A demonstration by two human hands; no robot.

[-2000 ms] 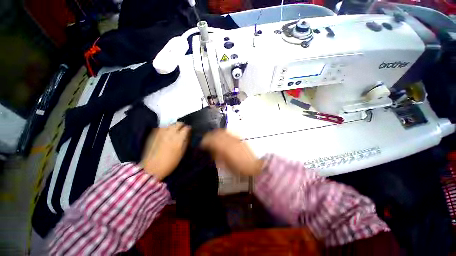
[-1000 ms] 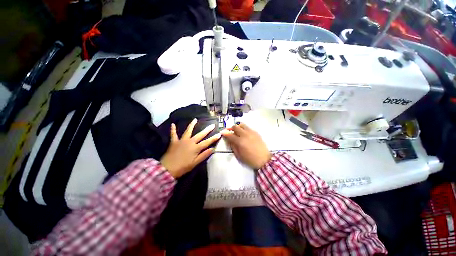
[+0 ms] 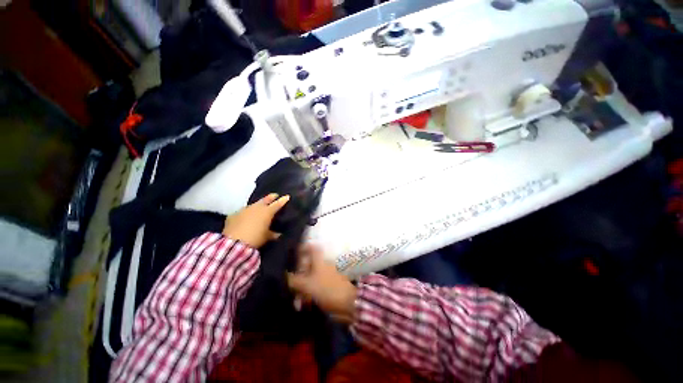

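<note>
The black garment panel (image 3: 288, 191) lies under and in front of the presser foot (image 3: 318, 164) of the white sewing machine (image 3: 359, 90) and hangs over the table's front edge. My left hand (image 3: 256, 221) rests on the panel, left of and below the needle area, thumb and fingers on the cloth. My right hand (image 3: 320, 283) is blurred, lower down at the table's front edge, with its fingertips at the right edge of the black cloth. Whether its fingers pinch the cloth is not clear.
Red-handled thread snips (image 3: 473, 146) lie under the machine arm, beside a small dark item (image 3: 428, 136). A black-and-white striped part (image 3: 133, 277) lies at the left. A black bundle with a red-orange tie (image 3: 131, 123) is behind left. A pale blue bin (image 3: 352, 28) stands behind the machine.
My right hand has moved from beside the presser foot down to the table's front edge. My left hand has drawn back slightly from the needle, its fingers less spread. The camera view has turned.
</note>
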